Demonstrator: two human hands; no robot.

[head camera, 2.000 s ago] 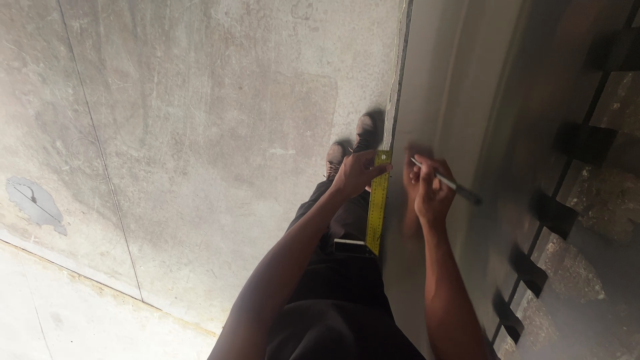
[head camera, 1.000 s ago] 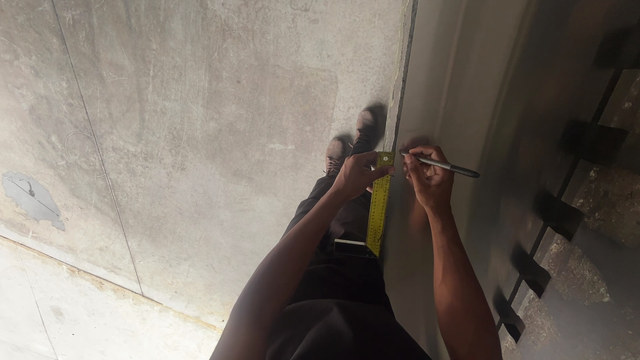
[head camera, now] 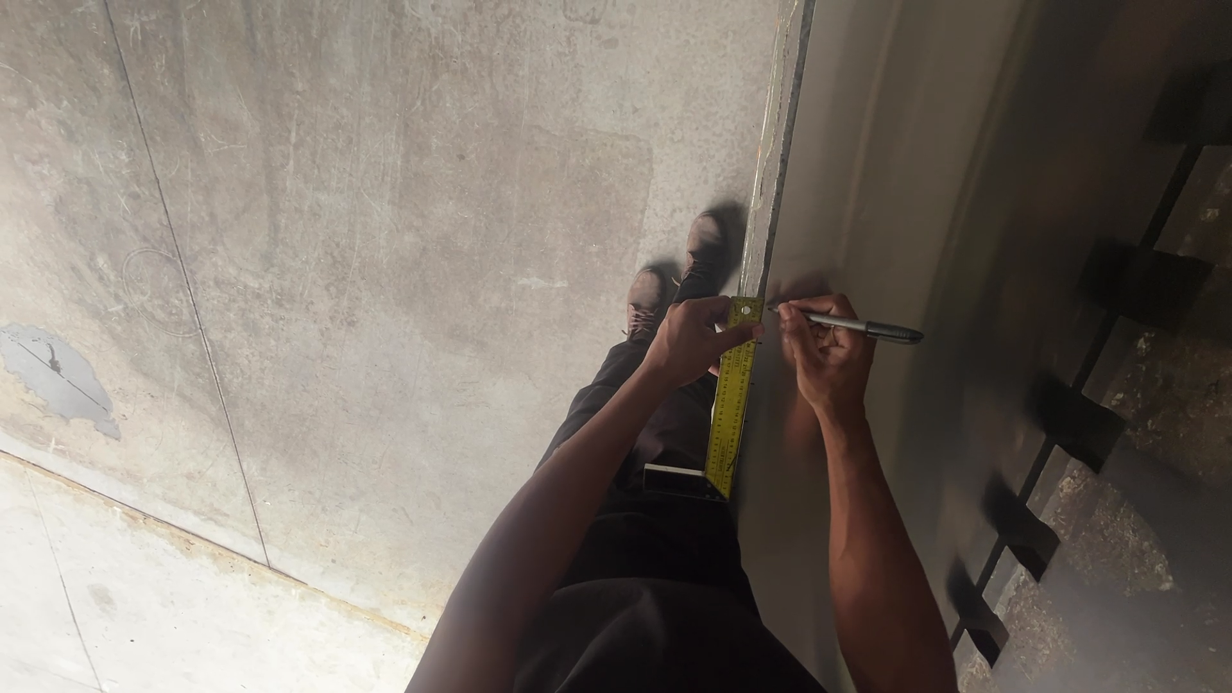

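A yellow try square [head camera: 733,395] with a graduated blade lies along the near part of a sheet-metal edge [head camera: 778,164], its dark stock with a pale strip toward my waist. My left hand [head camera: 695,337] grips the blade's far end, thumb on top. In my right hand [head camera: 826,346] is a grey marker pen [head camera: 881,331], held between thumb and fingers, its tip pointing left close to the blade's far end. Whether the tip touches the metal surface cannot be told. The smooth metal surface [head camera: 895,173] stretches to the right of the edge and reflects my right hand.
My brown laced shoes [head camera: 705,241] stand on the concrete floor [head camera: 433,241], left of the metal edge. A floor joint [head camera: 197,313] and a grey patch [head camera: 58,377] show farther left. Several dark blocks [head camera: 1076,416] line the right side.
My right hand has brought the pen from a slanted, blurred position to nearly level, with its tip by the square's far end. My left hand keeps its hold on the blade.
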